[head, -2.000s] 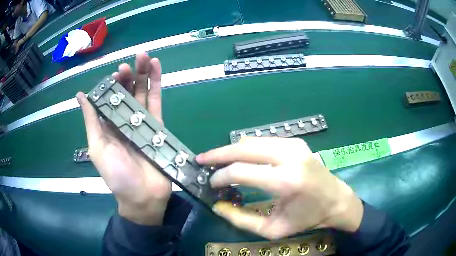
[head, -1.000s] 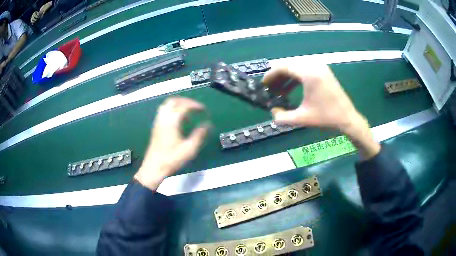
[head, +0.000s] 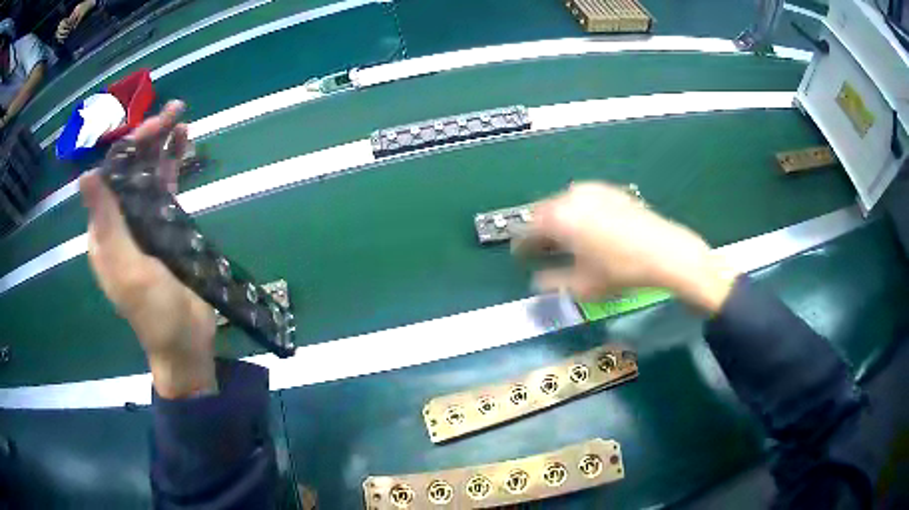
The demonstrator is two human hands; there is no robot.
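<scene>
My left hand holds a dark holding fixture tilted over the belt at the left. The fixture is blurred, with a row of small shiny stations. My right hand is blurred over the near side of the belt, by a loaded grey fixture that it partly covers. Whether its fingers hold anything cannot be told. Two tan fixture strips, an upper one and a lower one, lie on the near bench edge with gold-ringed pockets.
A dark fixture rests by the middle white rail. A grey fixture lies behind the held one. The green label is partly covered. Red and blue bins, a stacked tan block, a small tan strip and a white equipment box stand around.
The dark fixture, earlier in my right hand, is now in my left hand at the left. The other dark fixture beyond the middle rail is no longer seen there. My right hand has moved lower.
</scene>
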